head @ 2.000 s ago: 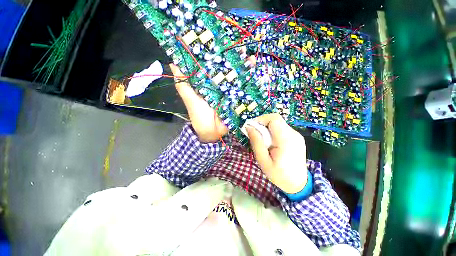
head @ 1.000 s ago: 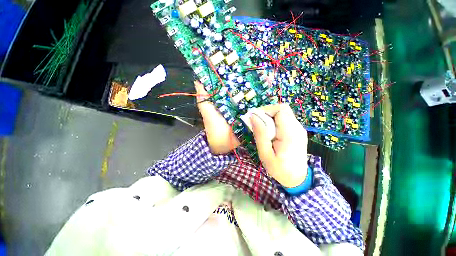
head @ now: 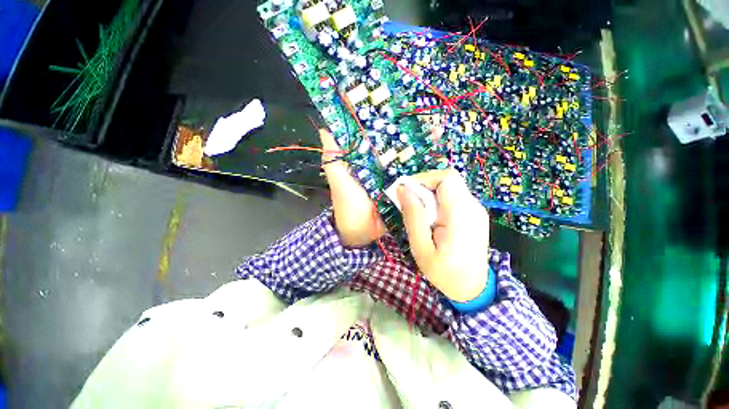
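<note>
A long green circuit board panel (head: 352, 88) with white and pale yellow parts is held tilted in front of me. My left hand (head: 350, 200) grips its lower left edge; most of its fingers are hidden behind the panel. My right hand (head: 448, 232), with a blue wristband, pinches a small white wipe (head: 412, 196) at the panel's lower end. Red lead wires (head: 300, 149) stick out from the panel on the left. Behind it lies a stack of board panels (head: 511, 120) with yellow parts on a blue foam sheet (head: 590, 209).
A second white wipe (head: 236, 128) lies on the dark bench at the left. Thin green strips (head: 92, 72) lie in the black bin (head: 32, 80) at upper left. A green conveyor belt (head: 659, 240) runs along the right, with a white device (head: 695, 118) on it.
The panel and my left hand have shifted right, and the panel stands a little steeper than two seconds ago. My right hand stays at its lower end with the white wipe.
</note>
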